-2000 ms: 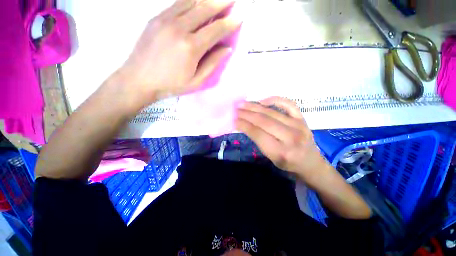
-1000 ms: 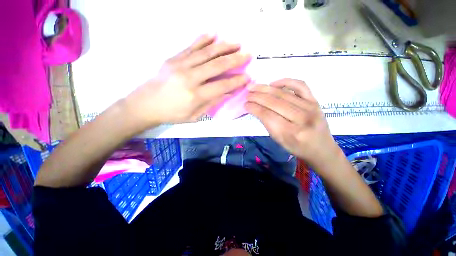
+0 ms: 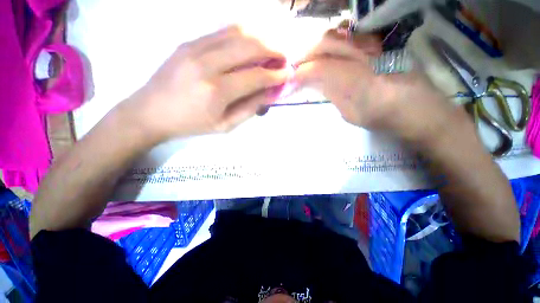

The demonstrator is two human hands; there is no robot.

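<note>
A small pink cloth piece (image 3: 286, 90) shows between my two hands, washed out by the lamp and mostly hidden by my fingers. My left hand (image 3: 207, 83) is on its left side with the fingers curled on it. My right hand (image 3: 355, 80) is on its right side, fingertips meeting it close to the left fingertips, and looks blurred. Both hands are over the white table (image 3: 284, 148), just in front of the metal parts of the sewing machine (image 3: 388, 26) at the top edge.
Brass-handled scissors (image 3: 478, 89) lie at the right, partly behind my right forearm, below a blue and orange tool (image 3: 478, 32). Hot-pink cloth (image 3: 21, 94) hangs at the left. More pink cloth (image 3: 535, 121) is at the right edge. Blue baskets (image 3: 388, 237) stand below the table.
Both hands have moved up and forward with the pink cloth, toward the machine. The view has tilted up, so the machine's needle area shows and the table's front edge sits lower.
</note>
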